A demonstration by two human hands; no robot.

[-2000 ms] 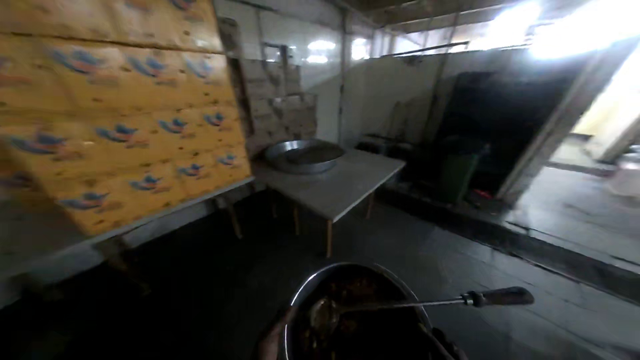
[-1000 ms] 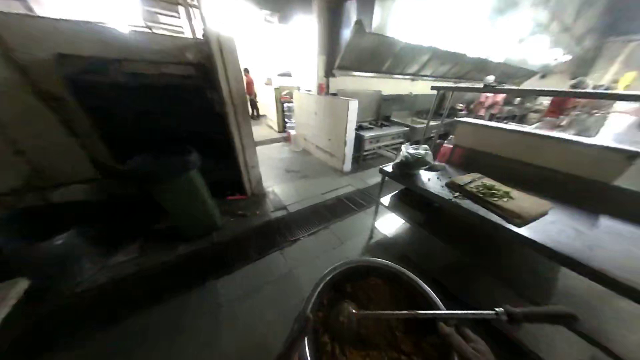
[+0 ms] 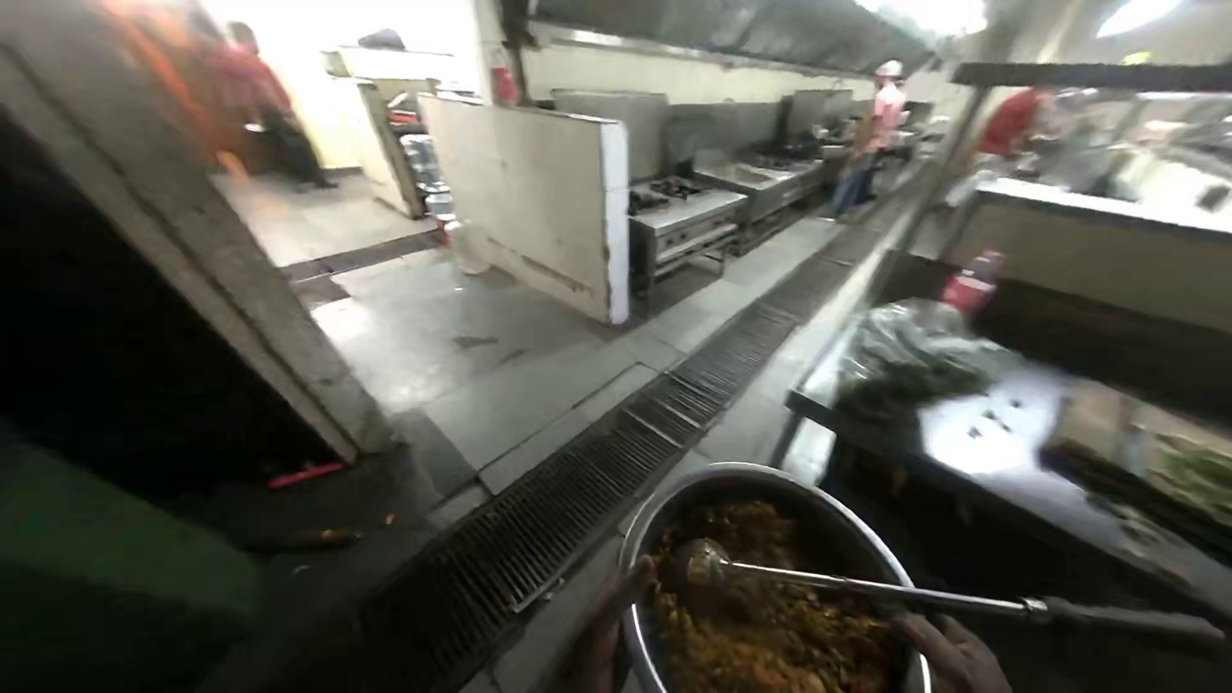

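Low in the view, a round metal pot (image 3: 647, 520) holds brown-orange cooked food (image 3: 760, 626). A long-handled metal ladle (image 3: 866, 585) rests across it, its bowl in the food and its dark handle sticking out past the right rim. My left hand (image 3: 602, 630) grips the pot's left side, blurred and dark. My right hand (image 3: 948, 654) holds the pot's right rim, just below the ladle's shaft; whether it touches the ladle I cannot tell.
A metal worktable (image 3: 1001, 433) with a plastic bag of greens (image 3: 914, 356) and a cutting board stands at right. A floor drain grating (image 3: 577, 481) runs forward past a low partition wall (image 3: 529, 192) and stoves (image 3: 688, 212). People stand farther off.
The view has swung far right, from stacked boxes and a table with a metal basin to the kitchen aisle. The pot stays between my hands, and the worktable is now closer.
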